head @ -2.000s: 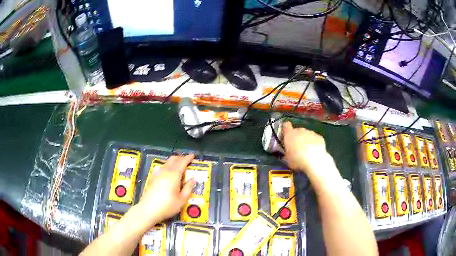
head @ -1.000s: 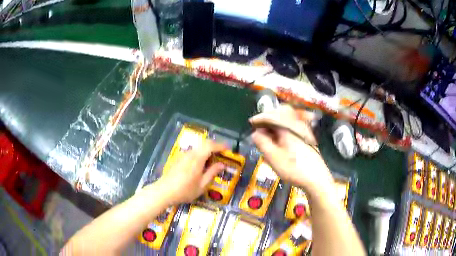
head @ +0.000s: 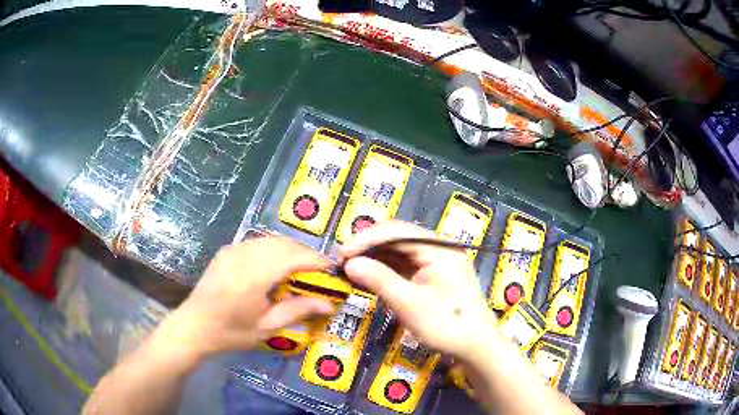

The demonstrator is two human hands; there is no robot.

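Note:
My left hand (head: pixel 251 300) holds a yellow handheld unit (head: pixel 312 285) with a red button, tilted above the near left part of the blister tray (head: pixel 279 158). My right hand (head: pixel 425 284) pinches the end of a thin black cable (head: pixel 421 241) at the unit's dark end; the fingers hide whether the plug is in. The tray holds several more yellow units with pale labels. One unit (head: pixel 520 326) lies askew on top at the tray's right side.
Two white scanners (head: pixel 468 109) (head: pixel 587 174) lie behind the tray. A white scanner (head: pixel 634 328) stands at its right, beside a neighbouring tray (head: pixel 660 377). Computer mice (head: pixel 554 74) and cords lie on the taped ledge. A red stool (head: pixel 32 235) is below left.
The view has shifted down. My left hand has lifted a unit off the tray, and my right hand has come from the scanners to that unit's end with the cable.

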